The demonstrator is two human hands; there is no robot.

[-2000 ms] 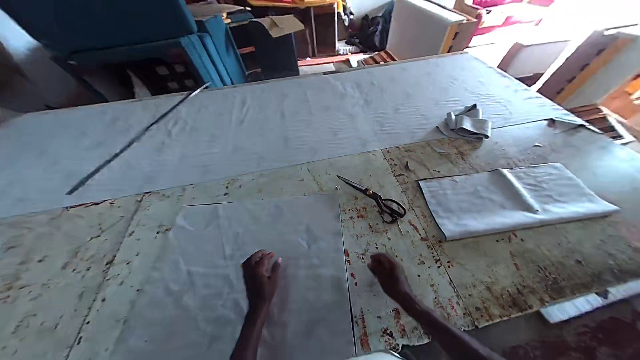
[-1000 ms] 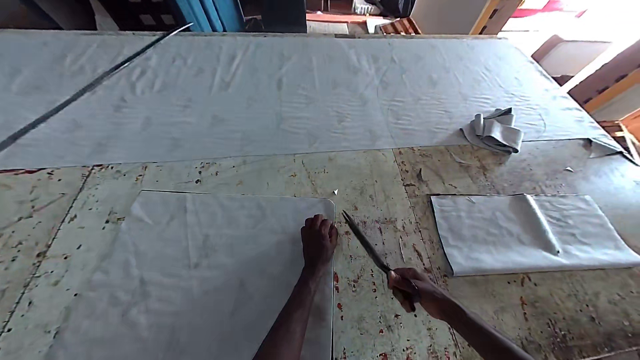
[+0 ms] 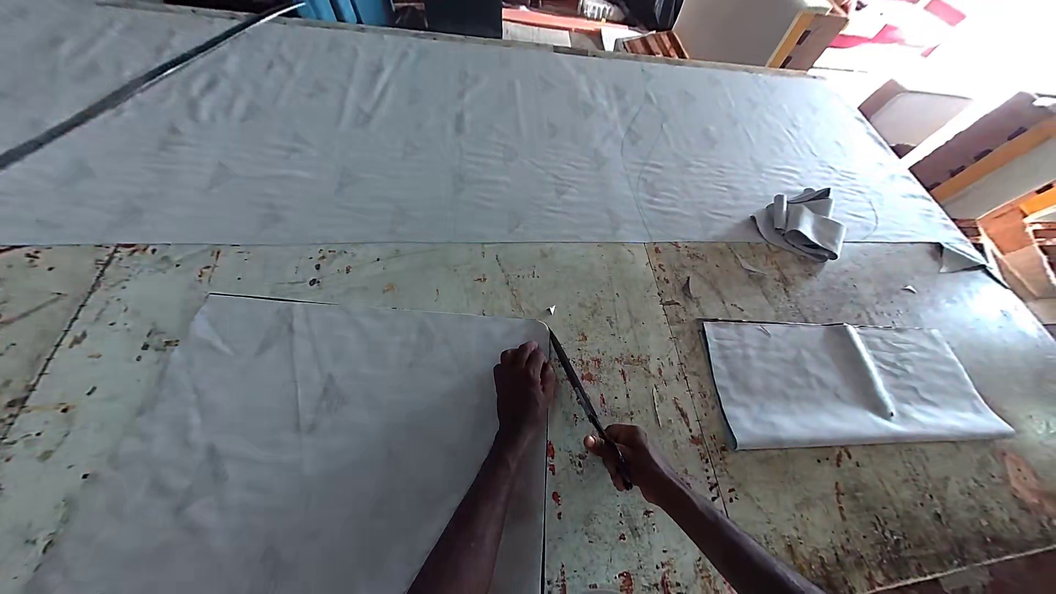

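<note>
A large grey fabric piece (image 3: 346, 429) lies flat at the lower left of the worktable. My left hand (image 3: 525, 386) presses on it near its upper right corner, fingers curled. To the right of that edge, my right hand (image 3: 627, 459) grips the handles of black-handled scissors (image 3: 577, 386), whose tips touch the fabric's rounded corner. Just beyond this corner is a tiny white scrap (image 3: 552, 310). A folded grey fabric (image 3: 792, 388) with a narrow roll (image 3: 869, 371) on top lies to the right.
Across the back of the worktable (image 3: 462, 276) spreads a long grey cloth (image 3: 396, 157). It carries a crumpled strip of fabric (image 3: 804, 224) at right and a long dark straight strip (image 3: 140, 82) at left. Wooden-framed furniture parts (image 3: 990, 153) stand beyond the right edge.
The scissors lay on the table two seconds ago; my right hand has taken them up and brought their tips to the fabric corner. My left hand has moved right to that corner. The view has shifted.
</note>
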